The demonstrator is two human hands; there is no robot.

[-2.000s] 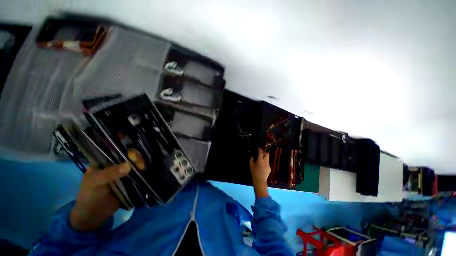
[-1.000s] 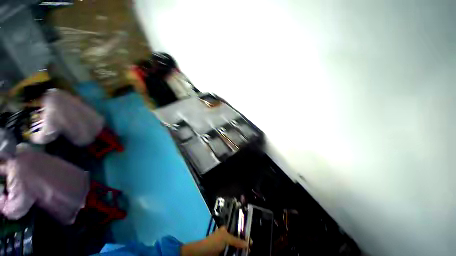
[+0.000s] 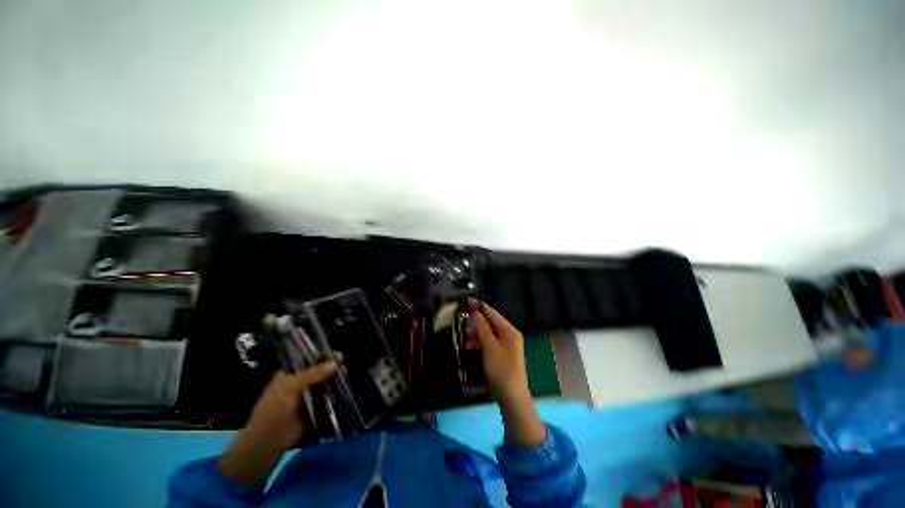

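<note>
My left hand (image 3: 283, 402) holds a stack of phone middle frames (image 3: 349, 342), dark with shiny edges, at the lower centre-left. The top frame shows a pale cluster of round spots near its lower corner. My right hand (image 3: 499, 355) pinches the upper end of a dark phone frame (image 3: 467, 349) with a bright edge, above the black tray area. A crinkled clear plastic piece (image 3: 449, 278) lies just behind my right fingertips. Reddish-edged frames (image 3: 417, 342) stand between my hands. The picture is blurred, so small parts cannot be told.
A compartment tray with foam liner (image 3: 119, 373) lies at the left, some pockets holding pale curled pieces. Black trays (image 3: 566, 295) and a white surface (image 3: 749, 308) run right. A person in a blue smock (image 3: 858, 407) is at the far right, with red stools (image 3: 695, 494) below.
The view has swung back from the floor and pink-clothed people to the bench. My right hand, out of view a second ago, shows again with a frame. My left hand still holds the stack.
</note>
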